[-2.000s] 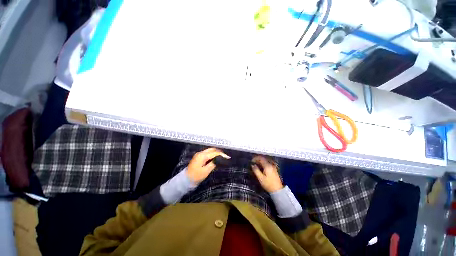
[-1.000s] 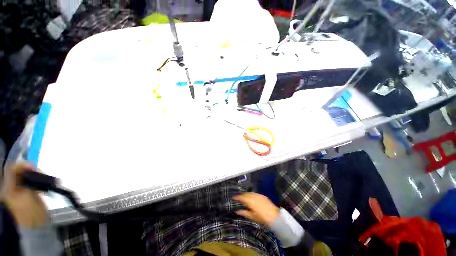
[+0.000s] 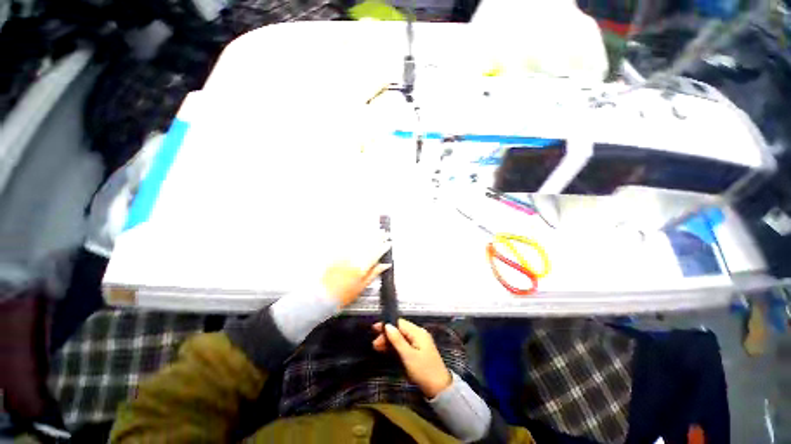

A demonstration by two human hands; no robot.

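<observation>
A narrow black strip [image 3: 388,290] runs from the white table top over its front edge, in the middle of the view. My left hand [image 3: 349,279] is on the table at the strip's upper part, its fingertips at the strip's side. My right hand [image 3: 409,347] is just below the table edge and pinches the strip's lower part between thumb and fingers. The sewing machine [image 3: 633,168], white with a long dark front panel, stands at the right. Its needle area is small and blurred.
Scissors [image 3: 518,263] with orange and red loops lie right of the strip. A pink tool [image 3: 518,205] lies behind them. Blue tape [image 3: 158,176] is at the table's left. Plaid pieces [image 3: 579,373] hang below the table edge on both sides.
The strip was stretched sideways between my hands a second ago. Now my left hand has come in from the far left, and the strip lies front to back on the table.
</observation>
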